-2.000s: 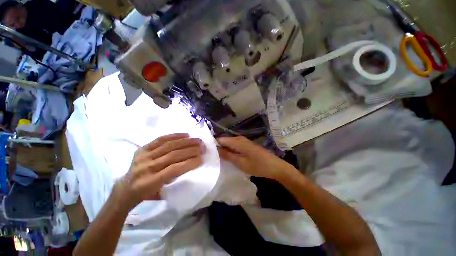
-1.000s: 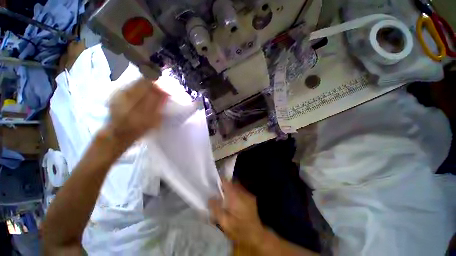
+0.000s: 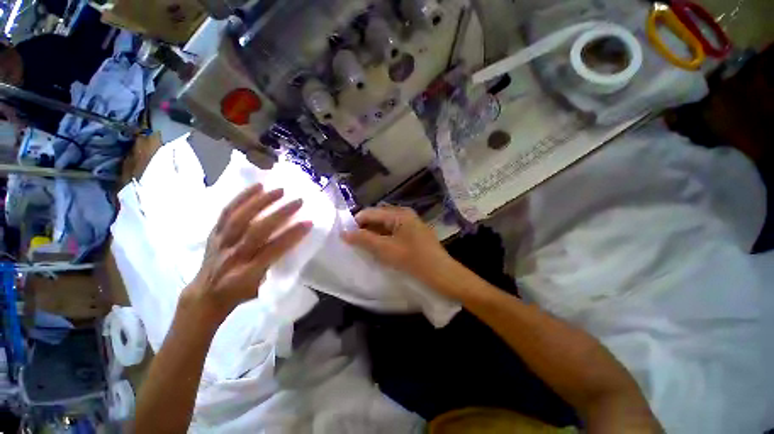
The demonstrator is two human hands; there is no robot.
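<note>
White fabric (image 3: 365, 275) lies at the front edge of the overlock machine (image 3: 348, 76), its upper end near the brightly lit needle area. My left hand (image 3: 246, 246) lies on the white fabric with fingers spread, left of the needle. My right hand (image 3: 395, 237) pinches the fabric's edge between thumb and fingers, just below and right of the needle. The needle and presser foot are lost in glare. More white cut pieces (image 3: 161, 229) lie left of the machine and hang over its edge.
A white tape roll (image 3: 605, 58) lies right of the machine, its strip running to the machine. Scissors (image 3: 679, 38) with orange and red handles lie at the far right. Heaped white fabric (image 3: 636, 254) is at lower right. Spare rolls (image 3: 127, 336) stand at left.
One second ago the fabric was stretched between both hands. My right hand has moved up to the machine's edge with it, and my left hand now lies flatter and lower on it.
</note>
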